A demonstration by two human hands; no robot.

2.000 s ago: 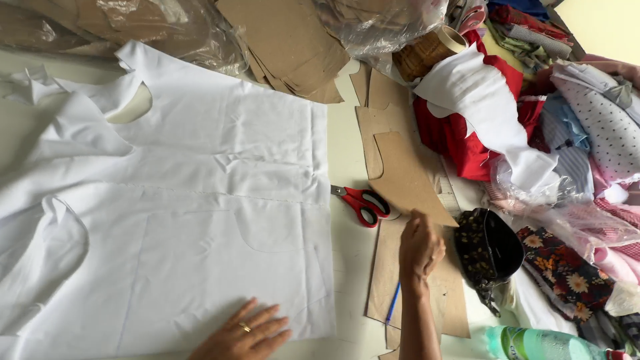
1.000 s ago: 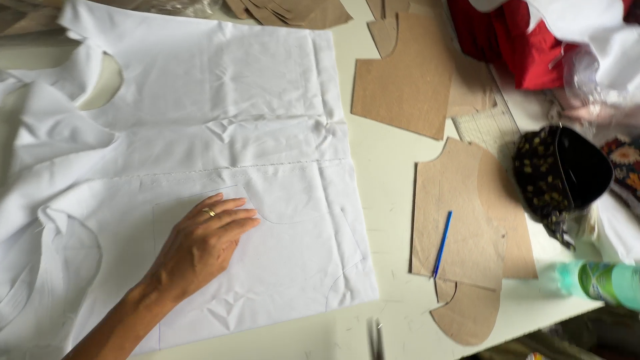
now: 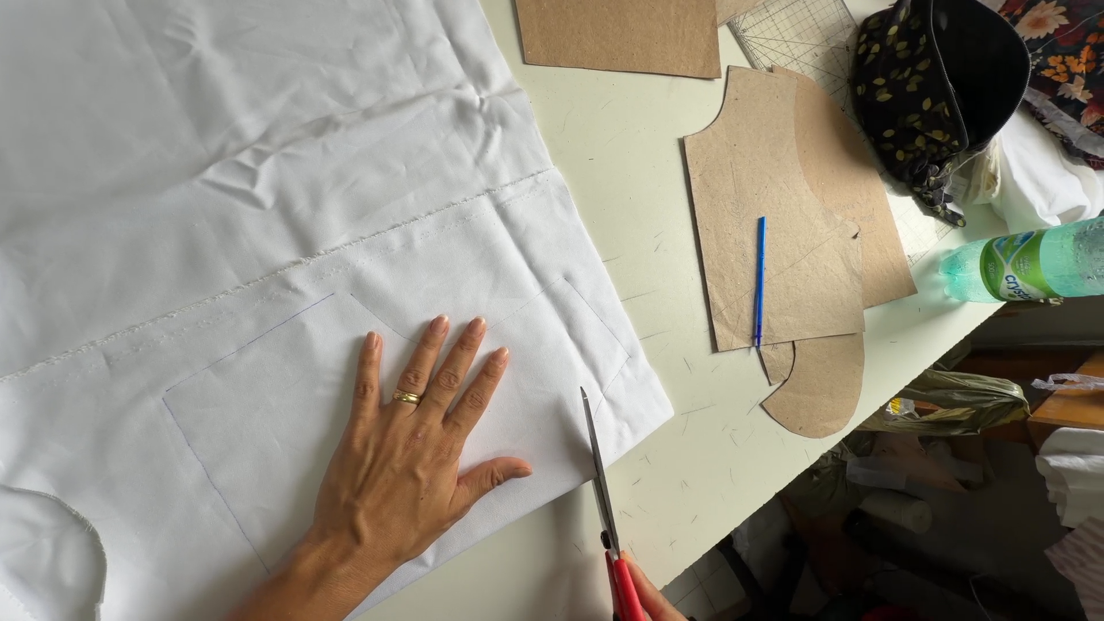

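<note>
White fabric with thin blue drawn lines covers the left side of the table. My left hand, a ring on one finger, lies flat on it with fingers spread, over part of the drawn outline. At the bottom, my right hand is shut on the red handles of a pair of scissors; only a few fingers show. The scissors point up, their blades together or nearly so, with the tip over the fabric near its lower right corner. A blue pen rests on a brown paper pattern piece.
Another brown paper piece lies at the top. A clear gridded ruler, an unzipped dark pouch with a leaf print and a green plastic bottle are at the right. The table's edge runs diagonally, with bags and cloth below it.
The scissors, lying beside the fabric two seconds ago, are now in my right hand at its lower corner. My left hand stays flat on the fabric. The view has shifted closer.
</note>
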